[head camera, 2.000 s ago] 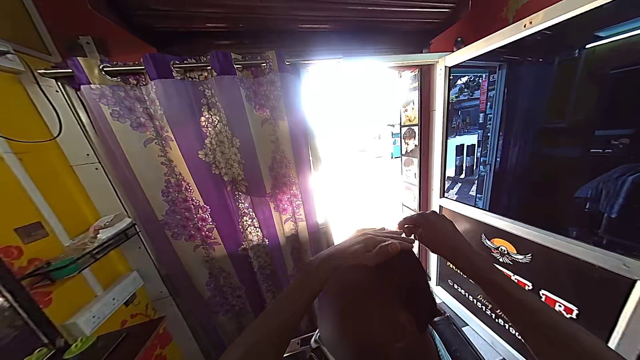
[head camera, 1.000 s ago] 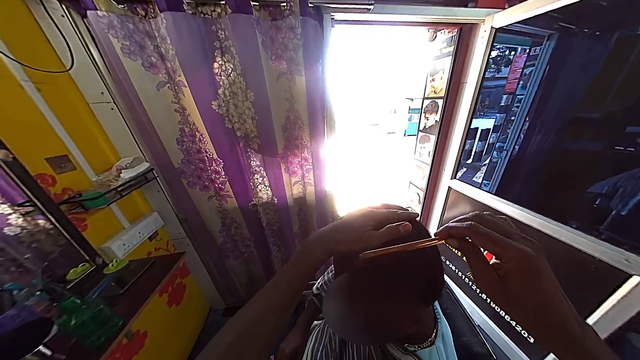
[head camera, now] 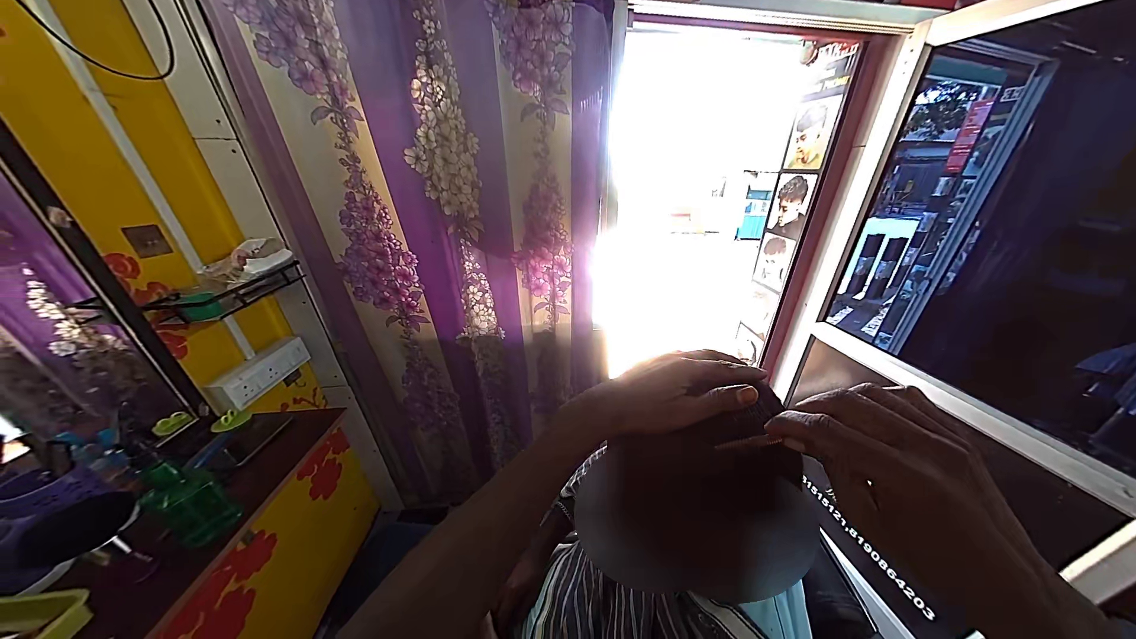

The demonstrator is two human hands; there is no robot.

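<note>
A seated person [head camera: 683,497] in a striped garment is in front of me, head low in the view and partly blurred. My left hand [head camera: 683,390] lies on top of the head with its fingers over the dark hair. At the right side of the head, my right hand [head camera: 870,444] grips one end of a thin brown comb [head camera: 750,442] between thumb and fingers. The comb lies against the hair, just below my left hand's fingertips; its teeth cannot be made out.
On the left, a counter [head camera: 284,444] holds a green spray bottle [head camera: 186,501] and a purple basket [head camera: 44,479]. Above it are a socket strip [head camera: 259,373] and a wire shelf [head camera: 240,297]. A floral curtain [head camera: 461,222] hangs beside the bright doorway; a glass-panelled door [head camera: 1003,222] stands right.
The comb and my right hand, two seconds ago at the top of the head, are now at its right side. The view has tilted down and turned slightly left.
</note>
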